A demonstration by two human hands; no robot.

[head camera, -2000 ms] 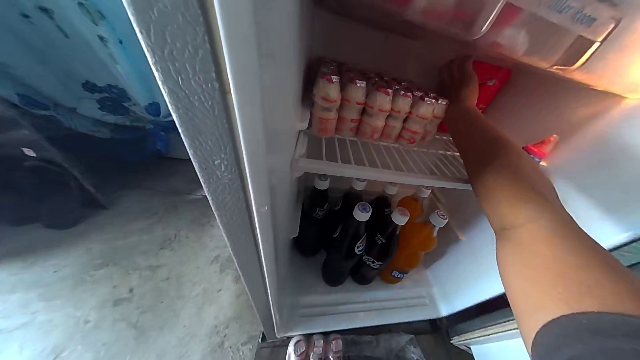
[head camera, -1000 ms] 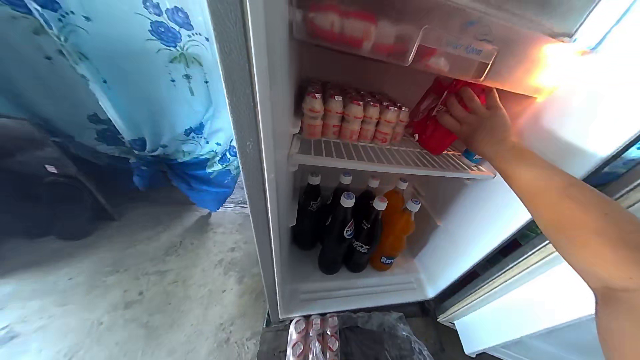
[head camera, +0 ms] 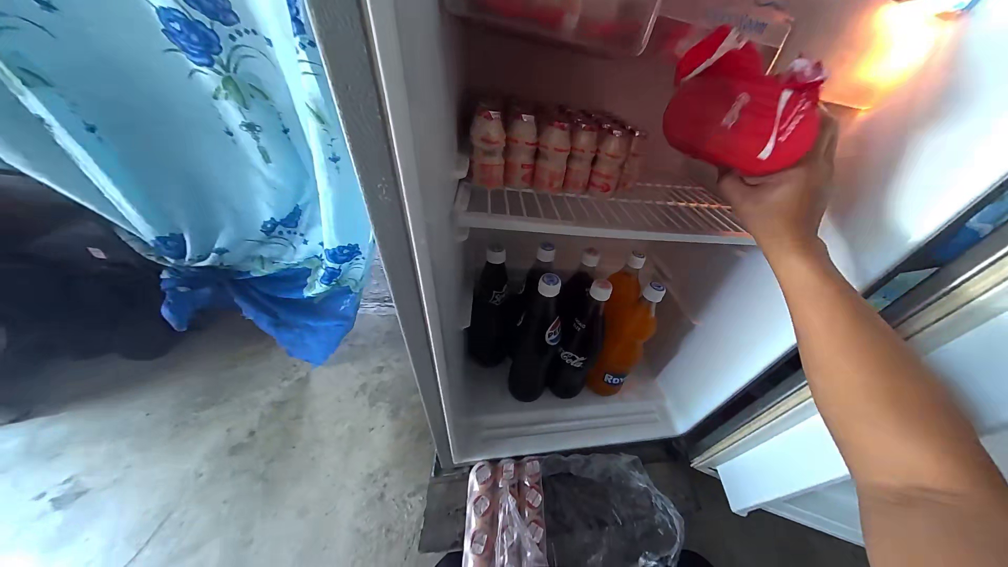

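Observation:
My right hand [head camera: 787,185] grips a red plastic pouch or wrapper [head camera: 744,118] from below, above the right part of the wire shelf [head camera: 606,213] in an open refrigerator. To its left on the shelf stand rows of small pinkish drink bottles [head camera: 551,153] with foil caps. Below are dark soda bottles [head camera: 535,339] with white caps, and orange soda bottles [head camera: 626,339] at their right. My left hand is out of view.
A clear drawer [head camera: 567,24] hangs above the shelf. The refrigerator door [head camera: 795,465] stands open at the right. More small bottles in plastic wrap [head camera: 504,512] lie below the refrigerator. A blue floral curtain [head camera: 236,142] hangs at the left.
Two seconds ago my right hand was at the back of the shelf beside the small bottles. It has moved right and outward, and the red pouch has come off the shelf with it.

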